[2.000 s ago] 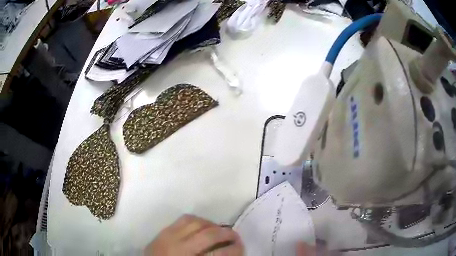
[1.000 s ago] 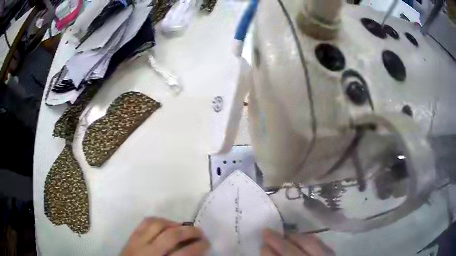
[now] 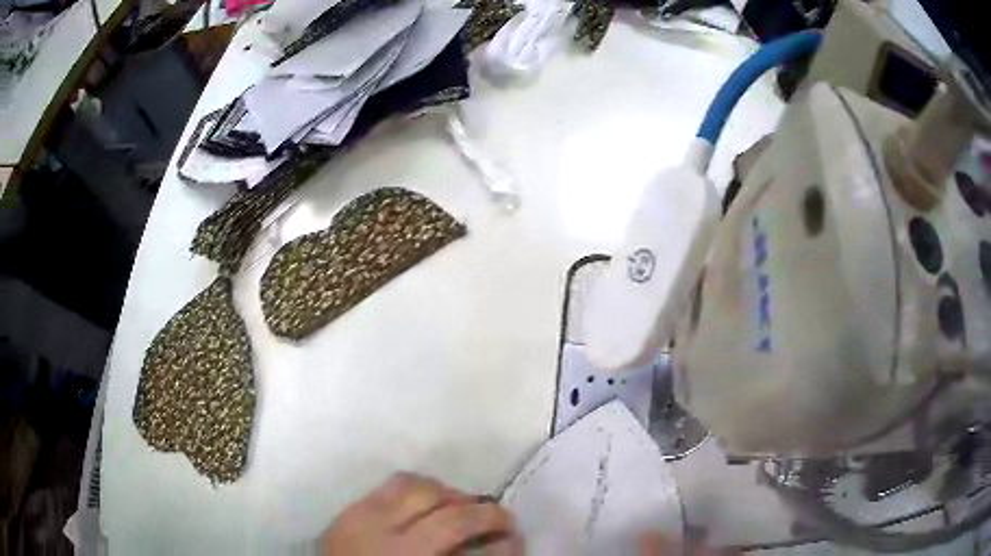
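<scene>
A white pointed piece (image 3: 592, 478) with faint marks down its middle lies at the bottom, its tip over the silver needle plate (image 3: 598, 393). My left hand (image 3: 424, 519) is at its left edge, fingers bent, cut off by the bottom edge; whether it grips the piece is unclear. My right hand (image 3: 661, 543) shows only as a blurred fingertip at the piece's lower right. The off-white sewing machine head (image 3: 815, 315) stands to the right. The needle tip cannot be made out.
Two gold-brown speckled panels, one double-humped (image 3: 353, 261) and one heart-like (image 3: 198, 380), lie left. A stack of white and black cut pieces (image 3: 326, 98) is upper left. A white lamp-like arm (image 3: 652, 261) on a blue tube (image 3: 750, 78) hangs left of the machine head.
The view swung toward the machine head and back between frames. The white piece and my left hand are nearly where they were at first; my right hand, clearer one second ago, is mostly out of view.
</scene>
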